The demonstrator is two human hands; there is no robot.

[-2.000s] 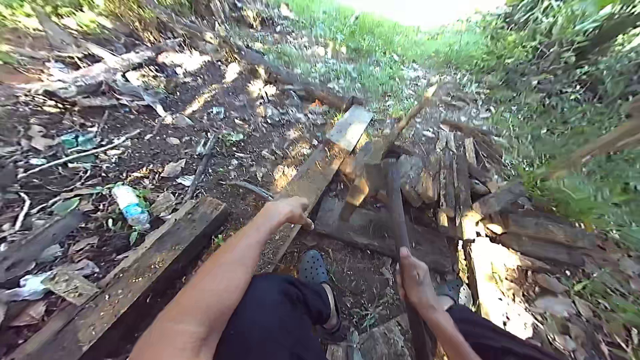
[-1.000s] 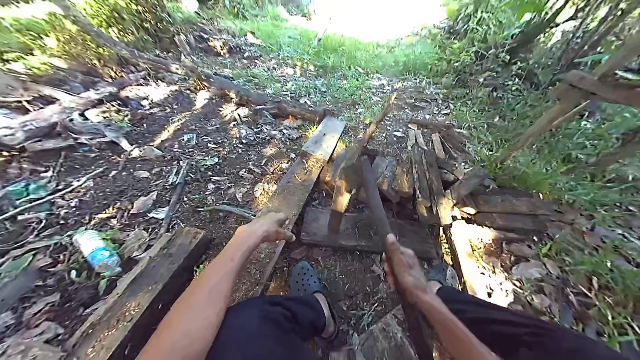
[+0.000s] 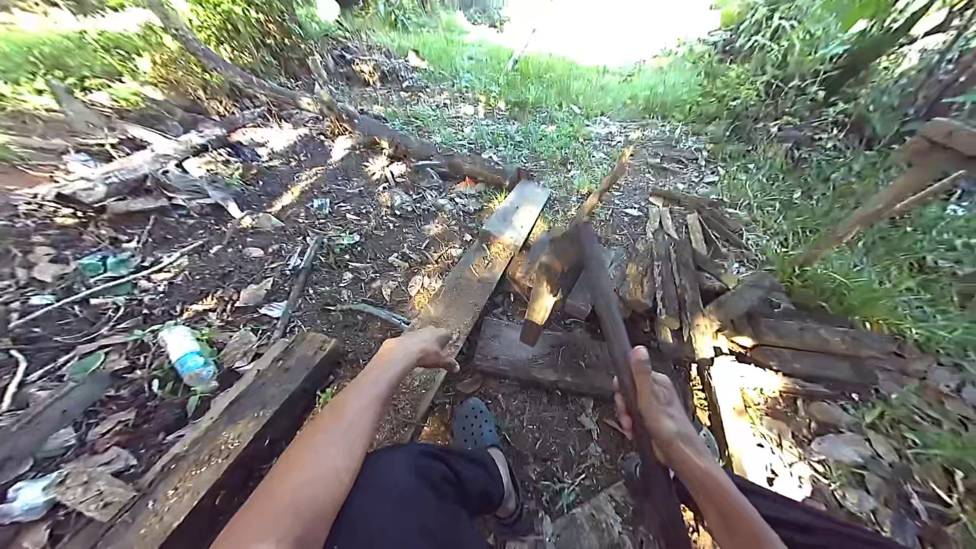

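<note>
My right hand (image 3: 656, 404) is wrapped around a long dark wooden shaft (image 3: 610, 313) that slants up and away from me. At its far end the shaft meets a crosswise piece (image 3: 557, 263), with a blunt end towards me and a narrow end pointing away; whether this is a tool head or wood cannot be told. My left hand (image 3: 419, 351) holds nothing visible, its fingers loosely bent. It is over the near part of a long flat wooden plank (image 3: 465, 290); contact is unclear. Beyond my feet, a short thick board (image 3: 549, 354) lies crosswise on the soil.
A thick timber beam (image 3: 221, 435) lies at lower left, near a plastic bottle (image 3: 187, 357). Split wood pieces (image 3: 686, 282) are piled at right. A wooden post or branch (image 3: 877, 206) leans in at far right. My clog-shod foot (image 3: 474, 425) stands between the plank and board.
The view has tilted upward, showing more grass and ground ahead. Both hands keep nearly the same places beside the plank and on the shaft.
</note>
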